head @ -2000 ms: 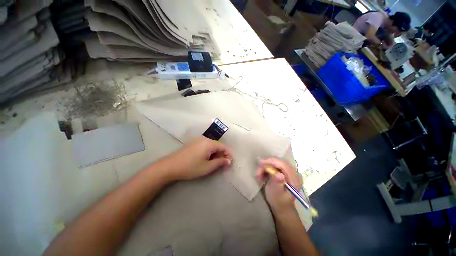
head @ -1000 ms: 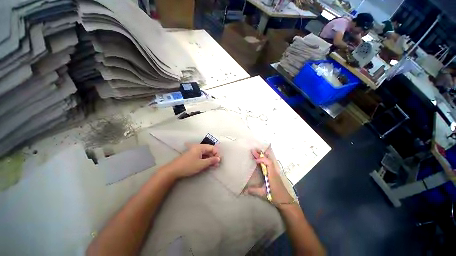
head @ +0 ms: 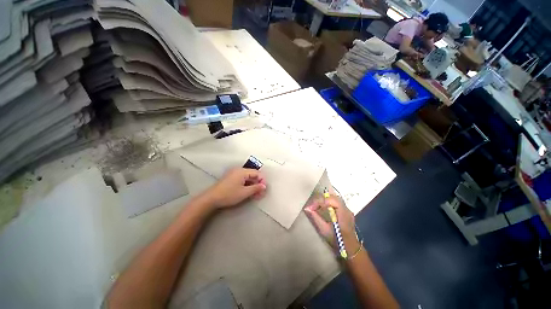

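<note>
A beige-grey fabric panel [head: 254, 241] lies on the table, with a flap [head: 293, 193] folded over it. My left hand [head: 238, 187] rests on the flap with curled fingers, beside a black label [head: 253, 162] that it partly covers. Whether its fingertips pinch the fabric I cannot tell. My right hand [head: 332, 218] is at the panel's right edge and holds a pen-shaped tool [head: 336, 226] with yellow ends and a striped middle. A grey rectangular patch [head: 154, 193] shows at the left.
Tall panel stacks [head: 151, 54] stand behind at the left. A power strip [head: 202, 114] with a black adapter [head: 229, 104] lies at their foot. A dark tangle of threads [head: 128, 152] is nearby. Beyond the table [head: 356, 163] are a blue crate [head: 386, 102] and a seated person [head: 411, 33].
The view has shifted and turned since the earliest frame. My right hand has moved slightly down and right from the flap's edge, still holding the tool. My left hand has stayed near the label.
</note>
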